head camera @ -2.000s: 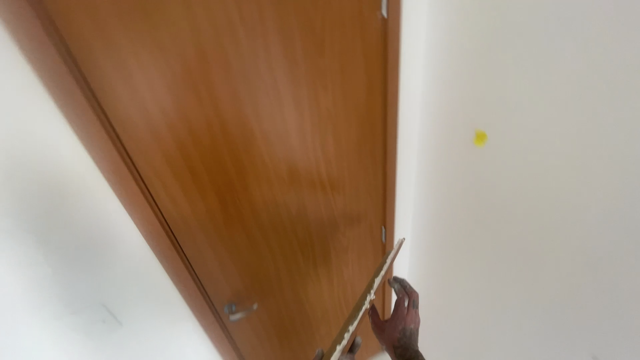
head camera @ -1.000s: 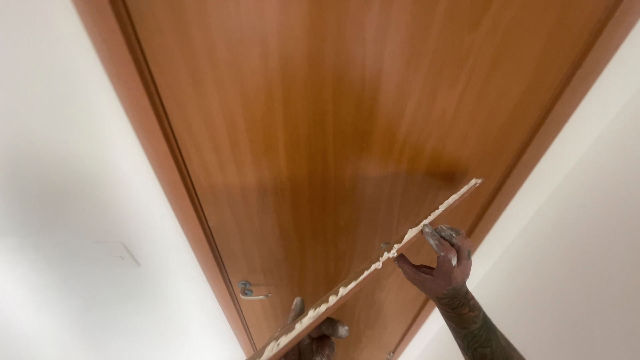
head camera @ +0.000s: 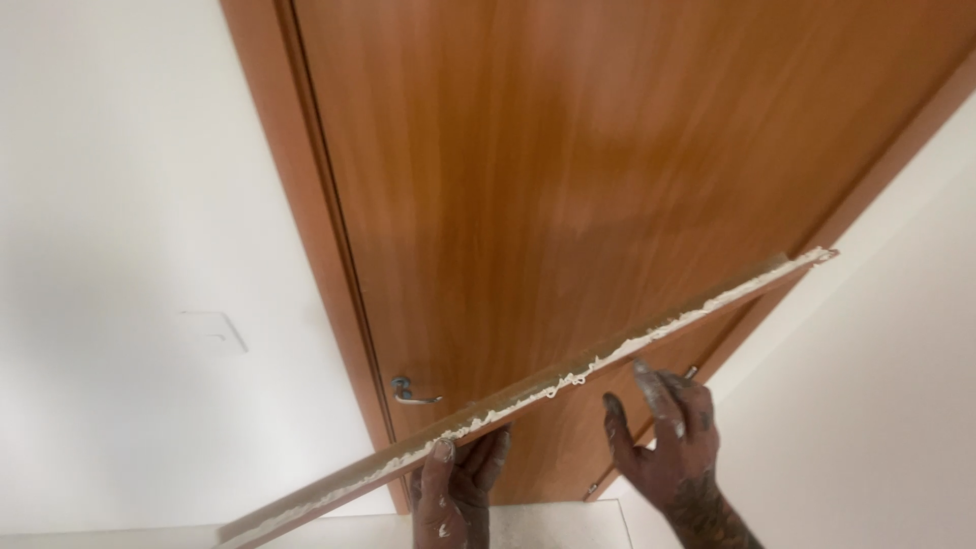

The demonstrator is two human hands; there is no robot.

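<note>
A long, narrow wooden trim strip (head camera: 534,398) slants across the view, lower left to upper right, with a ragged bead of whitish adhesive or filler along it. My left hand (head camera: 457,484) grips the strip from below, its thumb at the near edge. Just under the strip's right half is my right hand (head camera: 667,435), fingers apart and fingertips close to the lower edge; whether one fingertip touches it I cannot tell. Both hands are smeared with whitish residue.
Behind the strip stands a closed wooden door (head camera: 473,191) with a metal lever handle (head camera: 415,392). A wooden door frame (head camera: 305,229) surrounds it. White walls flank both sides, the left one bearing a switch plate (head camera: 213,332). Pale floor (head camera: 560,522) shows at the bottom.
The strip lies flatter across the view and shows more of its length. My right hand, seen against the strip a second ago, has its thumb off it. The view has swung.
</note>
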